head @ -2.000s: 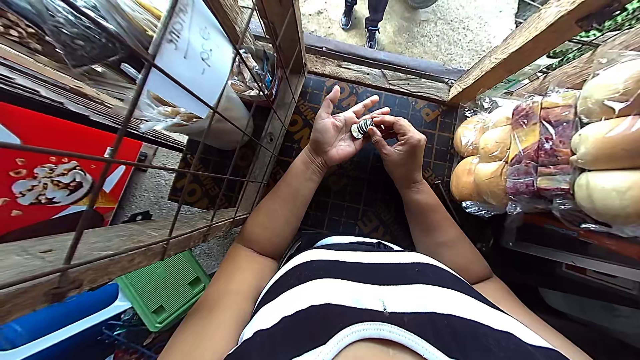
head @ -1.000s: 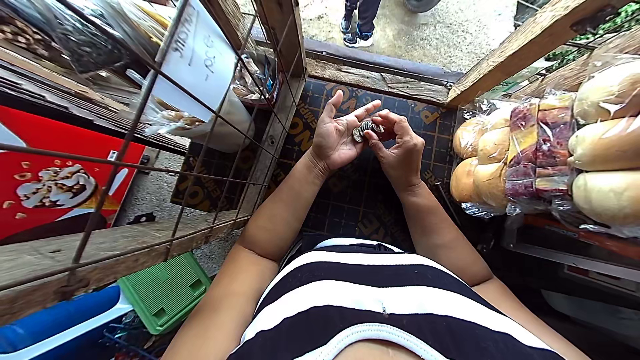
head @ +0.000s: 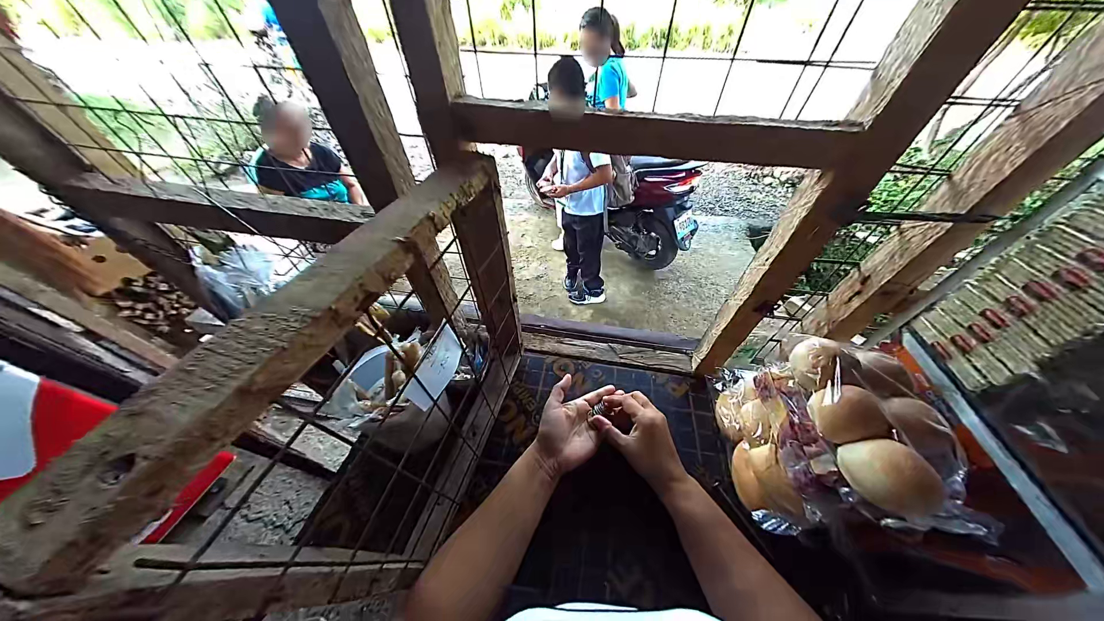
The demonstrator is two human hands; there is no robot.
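Both my hands meet above a dark printed counter surface, near the middle of the view. My left hand [head: 569, 424] is palm up with its fingers apart, and coins [head: 597, 410] rest at its finger side. My right hand [head: 640, 431] pinches the small stack of coins between thumb and fingers, against the left hand. How many coins there are cannot be told. To the right of my hands lie bread rolls [head: 890, 476] in clear plastic bags, some of them with a dark red filling.
A wooden frame with wire mesh [head: 285, 345] stands at the left, with a paper sign [head: 434, 369] behind it. Beyond the wooden sill [head: 604, 347] a person [head: 585, 194] stands by a parked motorcycle [head: 660, 207]. Another person [head: 302, 164] is at the left outside.
The view has tilted up strongly, bringing people and a motorcycle outside into sight. My hands stay together around the coins.
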